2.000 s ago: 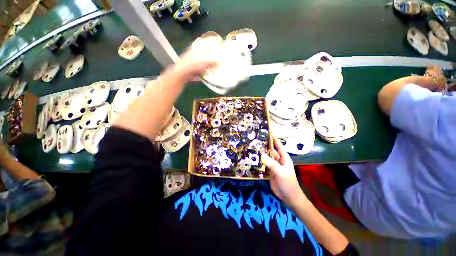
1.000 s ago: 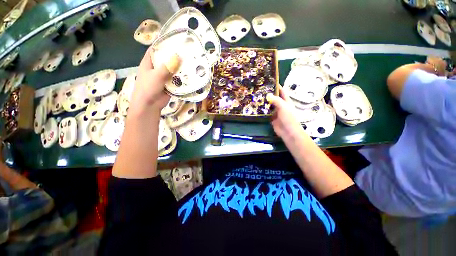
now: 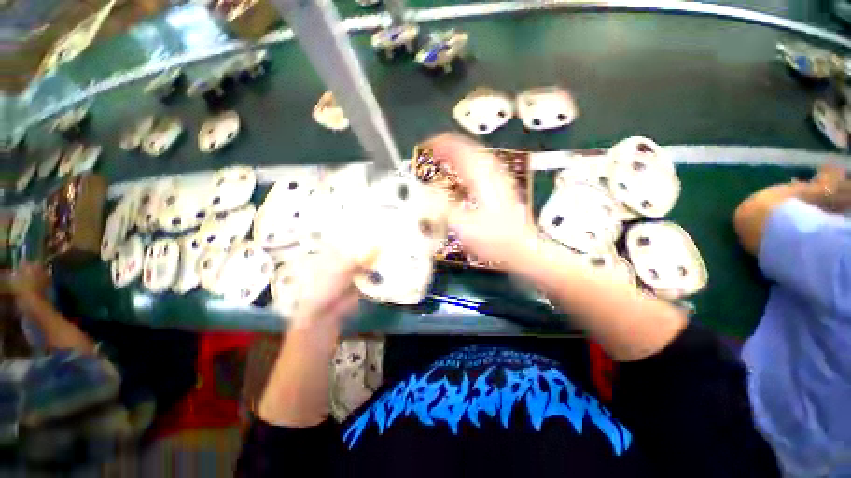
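My left hand (image 3: 328, 285) holds off-white plastic housings (image 3: 403, 266) by their lower left side, above the bench; glare and blur hide how many. My right hand (image 3: 485, 205) is strongly blurred, just right of the held housings and in front of the parts box (image 3: 530, 187). Whether its fingers hold anything cannot be told. The box holds many small shiny rings, and my hand hides much of it. A mallet (image 3: 467, 304) lies below the box near the bench edge, also blurred.
Housing piles lie left (image 3: 241, 271) and right (image 3: 664, 260) of the box. A slanting metal post (image 3: 347, 79) rises in front. Housings (image 3: 547, 109) sit on the belt beyond the pale rail (image 3: 737, 155). A co-worker's blue sleeve (image 3: 802, 252) is at right; another person is at left.
My left hand has moved down in the picture with the housings. My right hand has left the box's lower right edge and moved up and left, beside the housings. The camera view has shifted.
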